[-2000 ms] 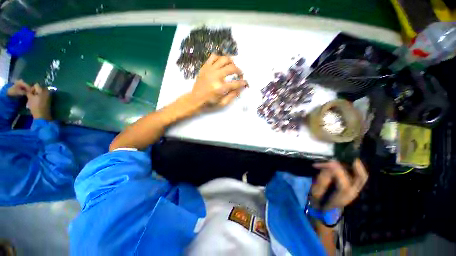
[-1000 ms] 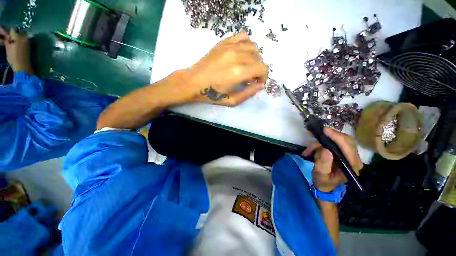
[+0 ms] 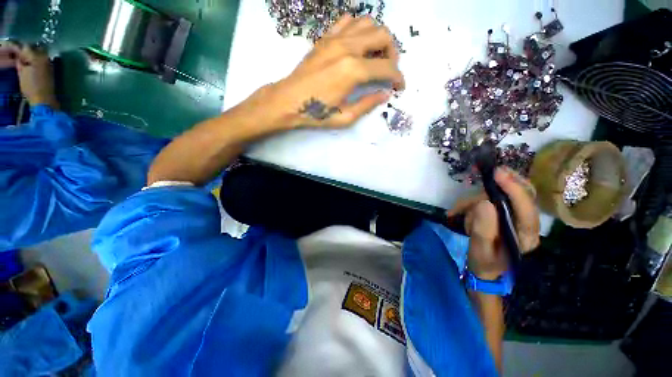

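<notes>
My left hand [image 3: 346, 74], with a wrist tattoo, is over the white sheet [image 3: 309, 151] at the lower edge of the farther pile [image 3: 295, 18]. Its fingers are curled; whether they pinch a part cannot be told. A small component [image 3: 399, 121] lies on the sheet just below its fingertips. My right hand [image 3: 508, 213], with a blue wristband [image 3: 488, 284], is closed around the black soldering iron [image 3: 501, 199]. The iron points up toward the near edge of the reddish-dark component pile [image 3: 508, 96]; its metal tip is blurred against the pile.
A tape roll [image 3: 545, 177] holding silvery pieces [image 3: 576, 184] stands right of the pile. A fan with a spiral guard [image 3: 626, 92] is at the right. A solder spool [image 3: 133, 37] stands left on the green mat. A coworker's hand [image 3: 35, 74] and blue sleeve show at far left.
Since two seconds ago the view has shifted closer and my right hand has taken hold of the iron. In the last second, my left hand has moved up toward the farther pile, uncovering the small component.
</notes>
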